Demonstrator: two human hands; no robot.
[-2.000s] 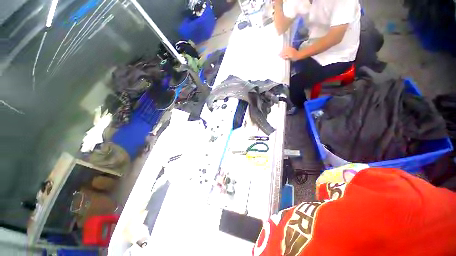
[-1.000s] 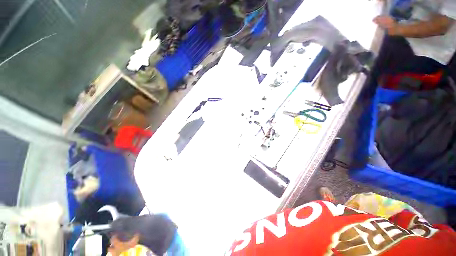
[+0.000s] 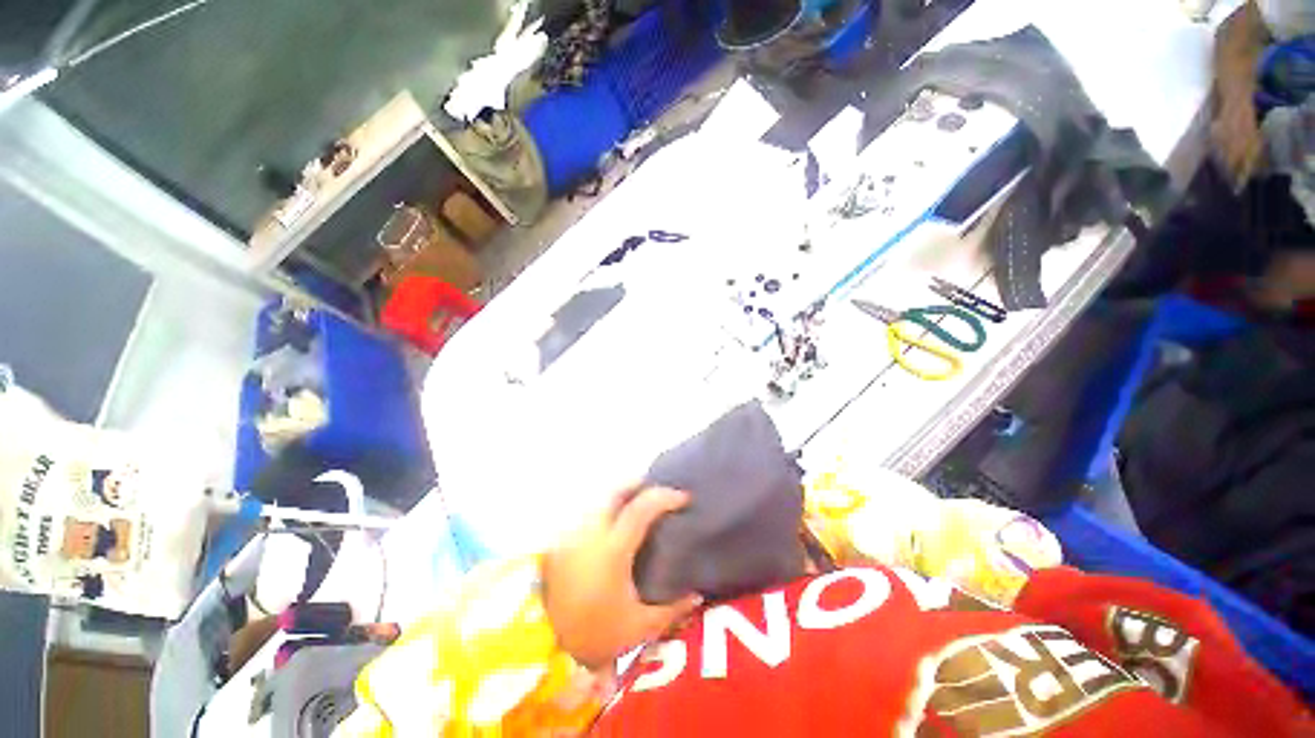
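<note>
My left hand (image 3: pixel 613 570) comes in from the lower left in a yellow-and-white printed sleeve. Its thumb and fingers grip a dark grey cloth piece (image 3: pixel 728 498) in front of my chest, over the near edge of the white table (image 3: pixel 555 461). My right forearm's printed sleeve (image 3: pixel 923 526) reaches in from the right to the cloth's far side. My right hand is hidden behind the cloth, so its grip does not show.
Yellow-and-green shears (image 3: pixel 923 361) and dark snips (image 3: pixel 969 299) lie right of centre. Dark garment pieces (image 3: pixel 1046 159) drape over the table's far part. A blue crate (image 3: pixel 1147 555) of dark cloth stands at right. A person's arm (image 3: pixel 1236 94) shows upper right.
The view has swung left. My left hand has come in fully, with the grey cloth now in front of my chest. The black phone seen on the table before no longer shows.
</note>
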